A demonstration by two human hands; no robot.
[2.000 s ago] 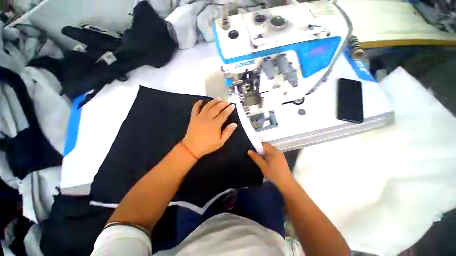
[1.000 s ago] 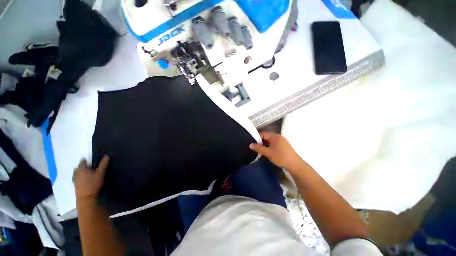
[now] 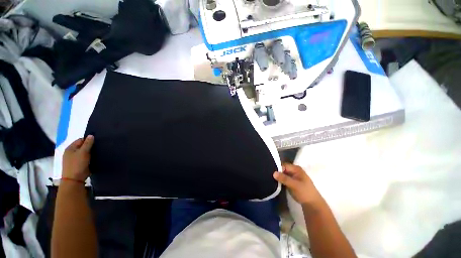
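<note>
A black cut panel (image 3: 172, 136) lies flat over a white cut panel (image 3: 263, 132), which shows as a rim along the right curve and the front edge. My left hand (image 3: 78, 158) holds the panels' left edge, thumb on top. My right hand (image 3: 294, 180) pinches the right edge near the front corner. The panels' back right corner is at the presser foot and needle area (image 3: 235, 83) of the overlock machine (image 3: 268, 48). Whether the foot is down on the fabric cannot be told.
A smartphone (image 3: 356, 95) lies right of the machine. A measuring scale (image 3: 338, 129) runs along the table's front edge. White panels (image 3: 364, 171) hang at the right. Small black garment pieces (image 3: 116, 38) lie behind the work. A striped spool (image 3: 366, 36) stands at the machine's right end.
My left hand has moved from on top of the black panel to its left edge. The panels are spread flatter and their front edge is straighter. My right hand has moved slightly forward and right.
</note>
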